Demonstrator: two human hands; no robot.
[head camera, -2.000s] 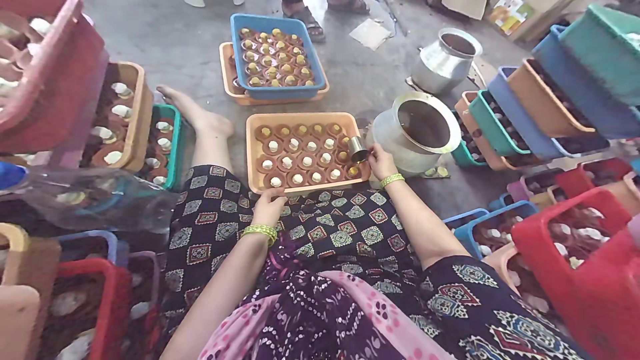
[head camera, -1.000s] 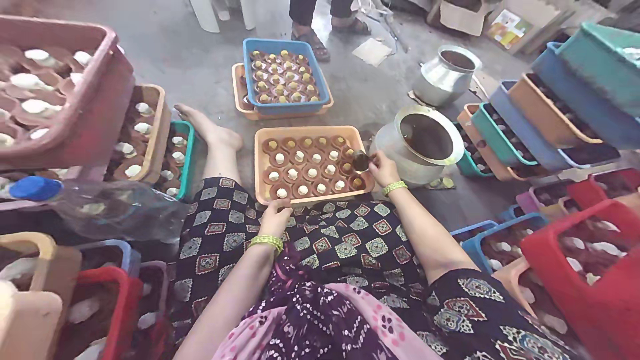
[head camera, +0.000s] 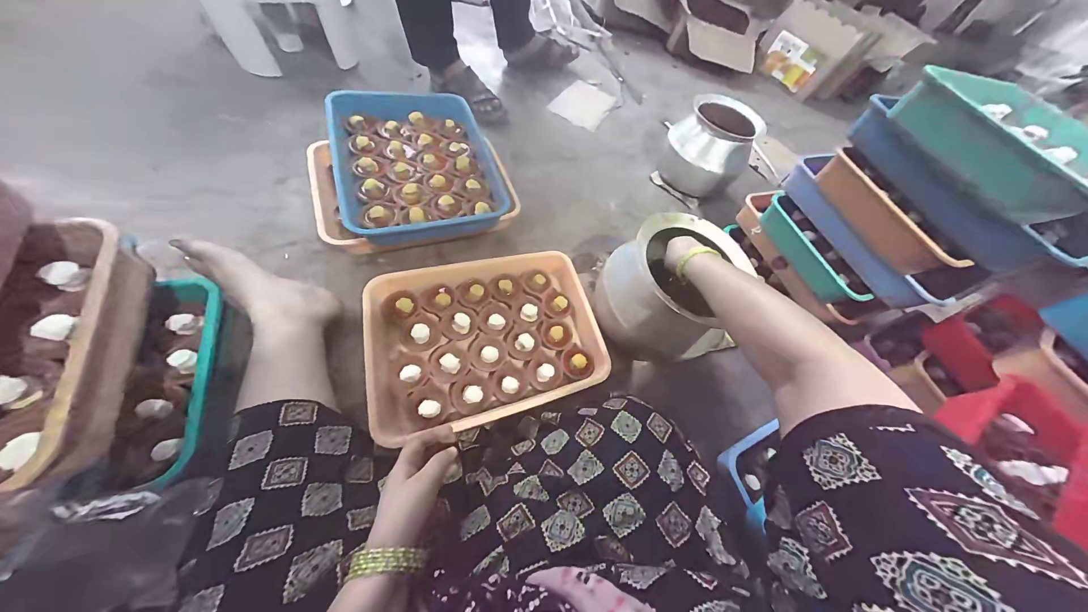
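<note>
A peach plastic tray (head camera: 387, 425) sits on the floor in front of my lap, with rows of round clay cups in it. Many cups hold a white lump (head camera: 489, 354); those along the far and right edges look yellow, as if filled with liquid. My left hand (head camera: 422, 463) rests at the tray's near edge, fingers together against the rim. My right hand (head camera: 682, 253) reaches down into the wide mouth of a metal pot (head camera: 625, 293) with dark contents. Its fingers are hidden inside, and the small metal cup seen before is out of sight.
A blue tray (head camera: 334, 153) of similar cups stands on a peach tray beyond. A second metal pot (head camera: 705, 157) stands behind the first. Stacked trays (head camera: 901, 212) line the right, and more trays (head camera: 189, 374) stand at left. Another person's feet (head camera: 476, 89) are at the back.
My right hand has moved from the tray's right edge, where it held a small metal cup, into the near pot. My left hand stays by the tray's near edge.
</note>
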